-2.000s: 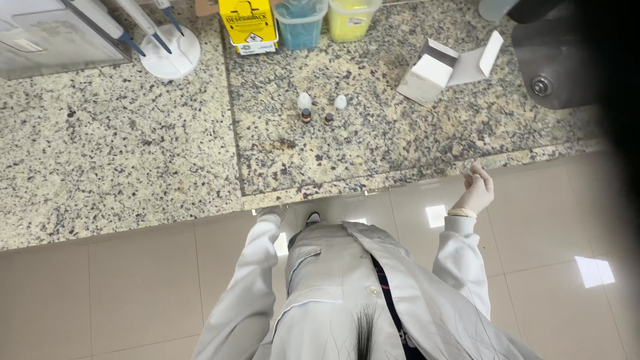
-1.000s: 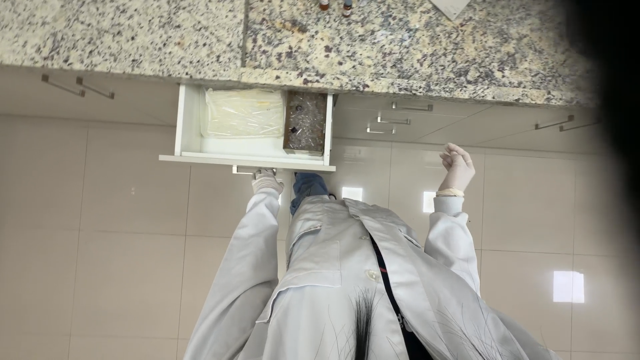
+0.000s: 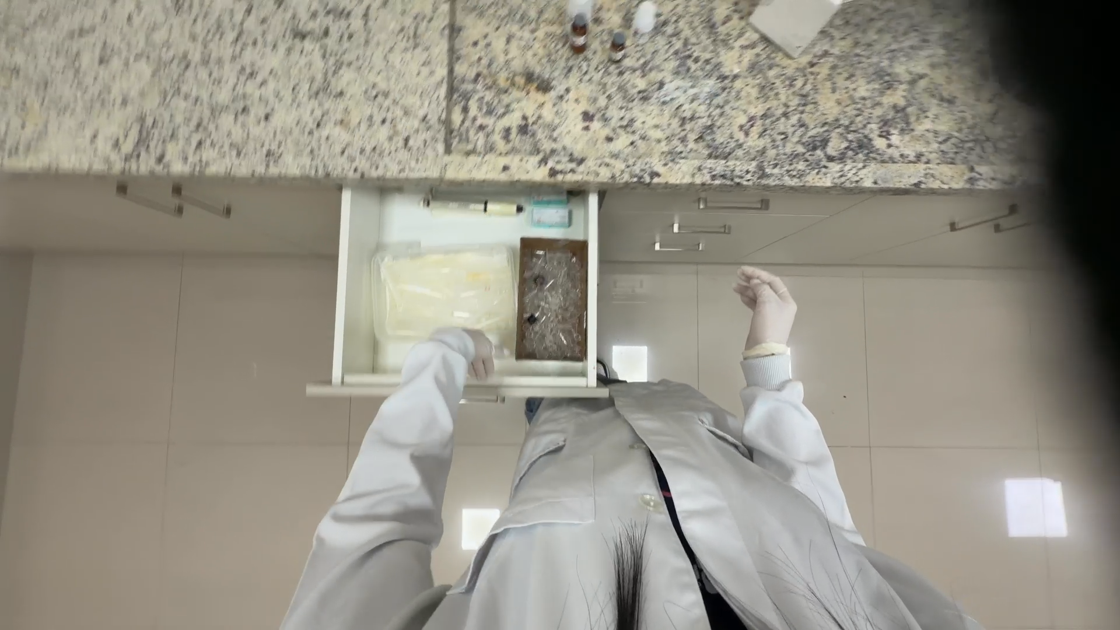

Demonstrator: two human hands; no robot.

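Gloved, my left hand [image 3: 480, 353] is over the front of a pulled-out white drawer [image 3: 354, 289], just inside its front panel; its fingers point down and partly hide behind the sleeve, and I cannot tell whether they hold anything. Beside it in the drawer lies a clear plastic container with pale yellow contents [image 3: 446, 289]. To the right of that stands a brown box of small clear glass or plastic pieces [image 3: 553, 302]. Behind them are a yellowish tube or marker [image 3: 477, 207] and small teal boxes [image 3: 550, 213]. My gloved right hand [image 3: 767, 306] hangs above the floor, fingers curled, with nothing visible in it.
A granite counter [image 3: 262, 87] runs across the top. On it are a small brown vial [image 3: 578, 33], a smaller one [image 3: 618, 46], a white cap or bulb [image 3: 645, 17] and part of a white box [image 3: 794, 24]. Cabinet fronts with metal handles [image 3: 733, 205] flank the drawer.
The drawer, not seen out two seconds ago, is pulled out further than one second ago. My left hand has moved from its front handle to over its front edge. The view has tipped down.
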